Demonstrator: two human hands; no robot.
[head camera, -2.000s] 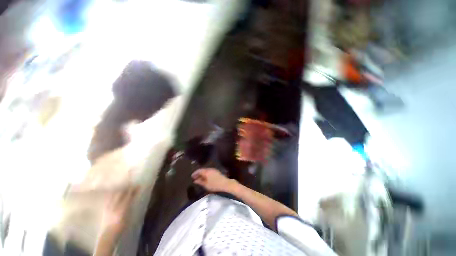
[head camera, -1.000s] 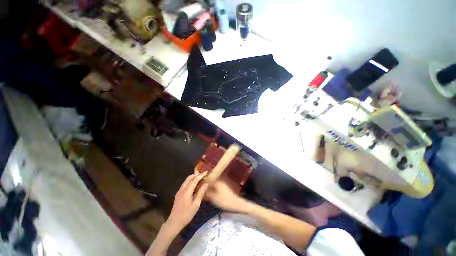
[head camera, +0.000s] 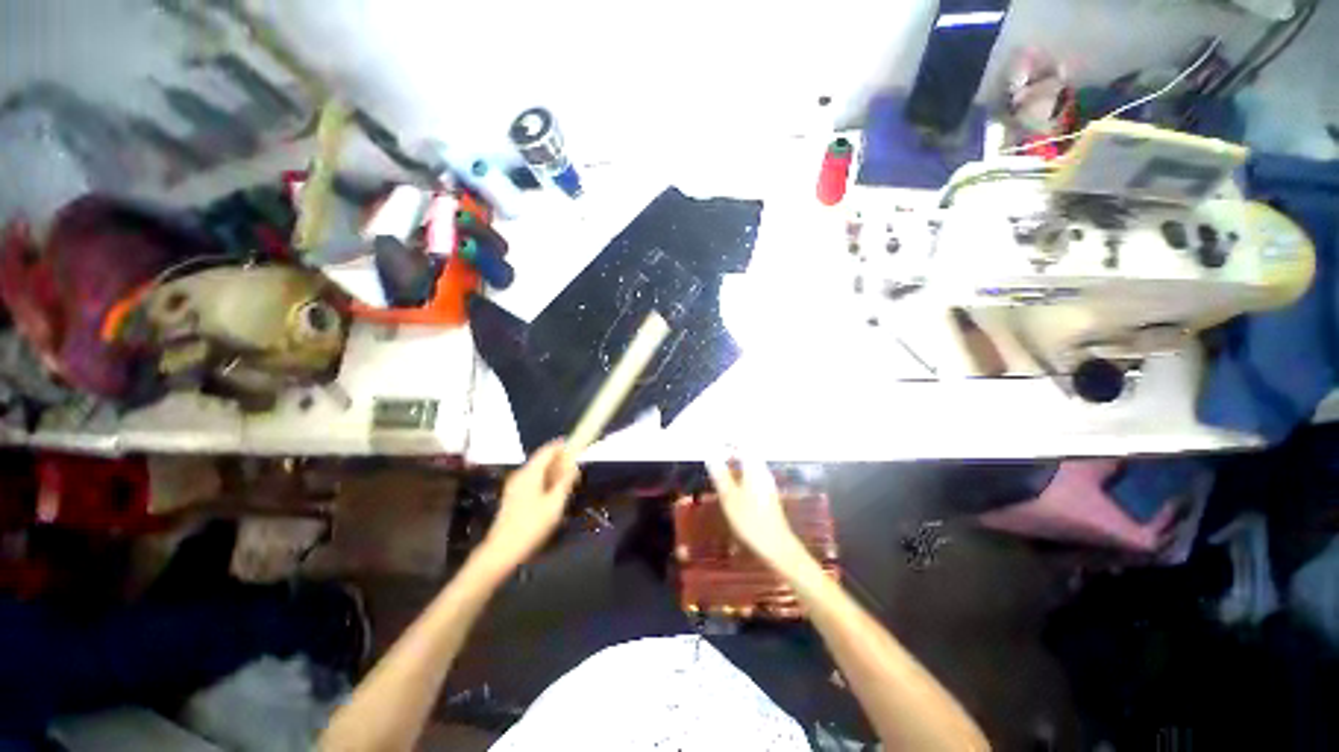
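A black flecked front panel (head camera: 565, 331) lies on the white worktable with thin white chalk outlines on it. My left hand (head camera: 543, 485) is at the table's front edge and holds the near end of a yellow ruler (head camera: 620, 379). The ruler points up and right, its far end over the chalk outline. My right hand (head camera: 742, 492) is at the front edge, right of the panel, with fingertips close together. It is too blurred to tell whether it holds something small.
A sewing machine (head camera: 1087, 301) stands right, another machine (head camera: 242, 331) left. An orange tray (head camera: 454, 293) with thread cones, a steel flask (head camera: 541, 143), a red thread cone (head camera: 834, 174) and a dark phone (head camera: 958, 66) are behind. A red-brown basket (head camera: 756, 558) sits below the edge.
The view has turned to face the table squarely. The ruler has moved from below the table edge to over the panel, in my left hand. My hands have moved apart.
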